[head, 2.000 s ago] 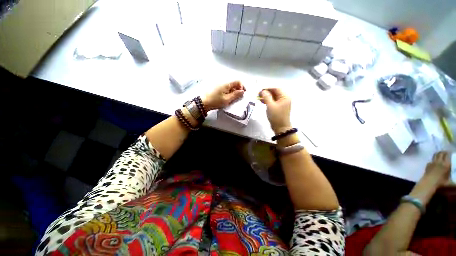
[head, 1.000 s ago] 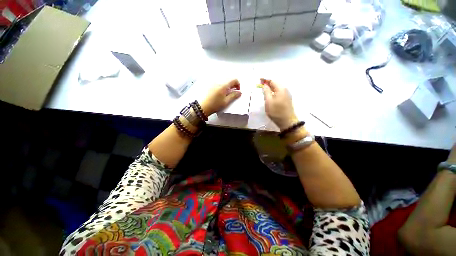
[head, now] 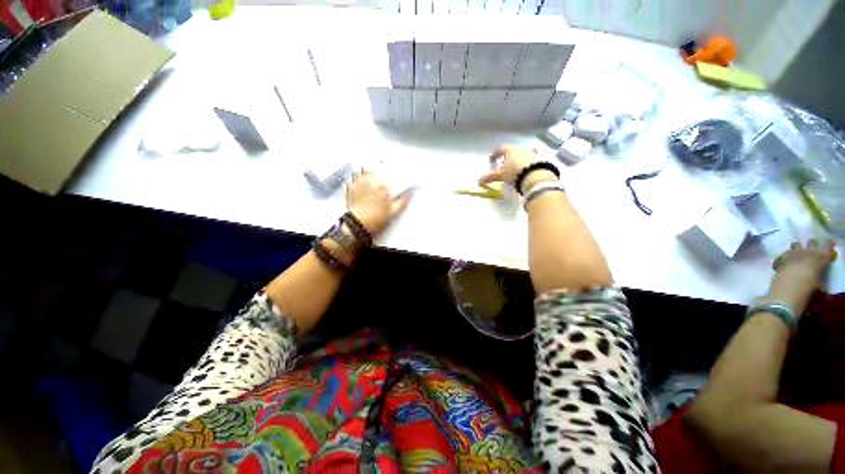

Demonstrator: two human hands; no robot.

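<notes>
My left hand (head: 372, 203) is low over the table, fingertips beside a small white piece (head: 328, 177); I cannot tell whether it grips anything. A pale edge shows by its thumb, too washed out to name. My right hand (head: 508, 165) is to the right with its fingers bent down; what is under the fingers is hidden. A thin yellow piece (head: 481, 192) lies just below this hand, partly against it. I cannot tell whether the fingers hold it.
Two tiers of white boxes (head: 482, 69) stand at the back. White blocks (head: 576, 148), a dark cable (head: 638, 193), a bagged coil (head: 709, 143) and an open white box (head: 727, 228) lie right. Another person's hand (head: 804, 257) is far right. A brown carton (head: 83, 102) stands left.
The white box between my hands no longer shows there. My left hand has moved left toward the small white piece. The yellow piece now shows below my right hand, whose fingers have turned down.
</notes>
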